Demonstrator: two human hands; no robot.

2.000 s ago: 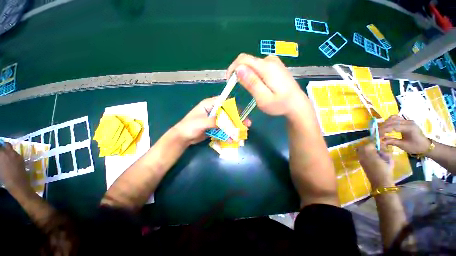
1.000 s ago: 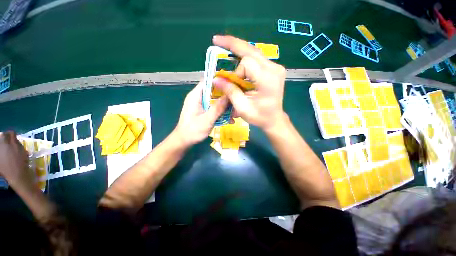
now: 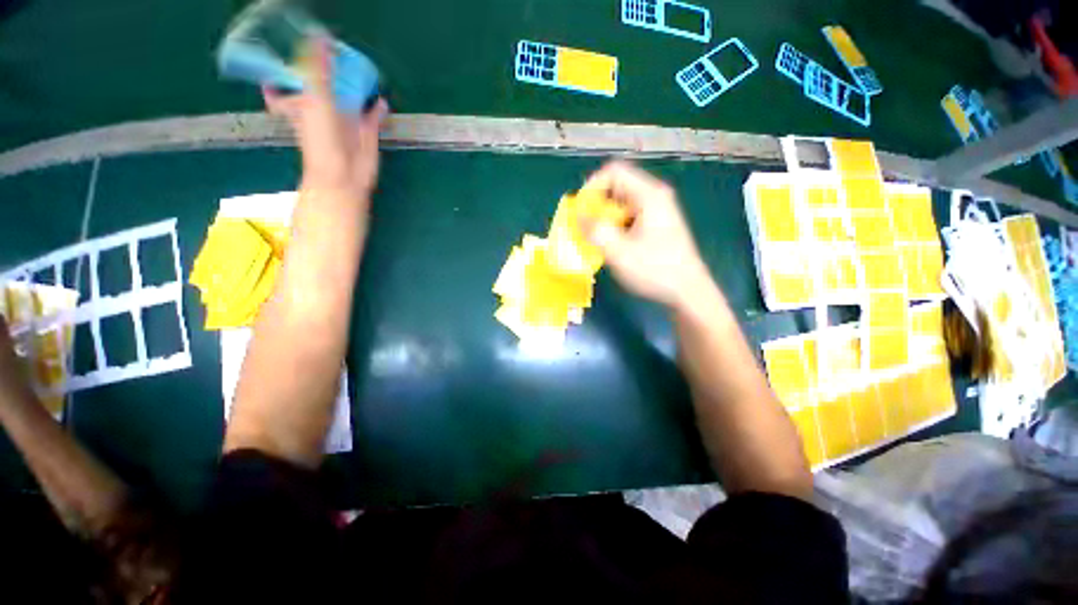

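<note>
My left hand (image 3: 328, 124) is stretched over the rail at the upper left, blurred, on light-blue phone frames (image 3: 343, 73). Their number and exact grip are too blurred to tell. My right hand (image 3: 648, 231) pinches a yellow sticker (image 3: 576, 227) at the upper right edge of the loose yellow pile (image 3: 541, 293) on the bench. A second yellow pile (image 3: 240, 274) lies on a white backing sheet (image 3: 235, 355), left of the first and partly beside my left forearm.
Several light-blue frames, including one with a yellow window (image 3: 567, 69), lie on the green conveyor (image 3: 449, 59) beyond the pale rail (image 3: 497, 134). Yellow sticker sheets (image 3: 863, 402) are stacked at right. A white lattice (image 3: 130, 310) and a neighbour's arm (image 3: 47, 443) are at left.
The frames left the centre with my left hand, which moved up-left over the conveyor. My right hand came down to the central pile. The frames on the conveyor shifted left in view.
</note>
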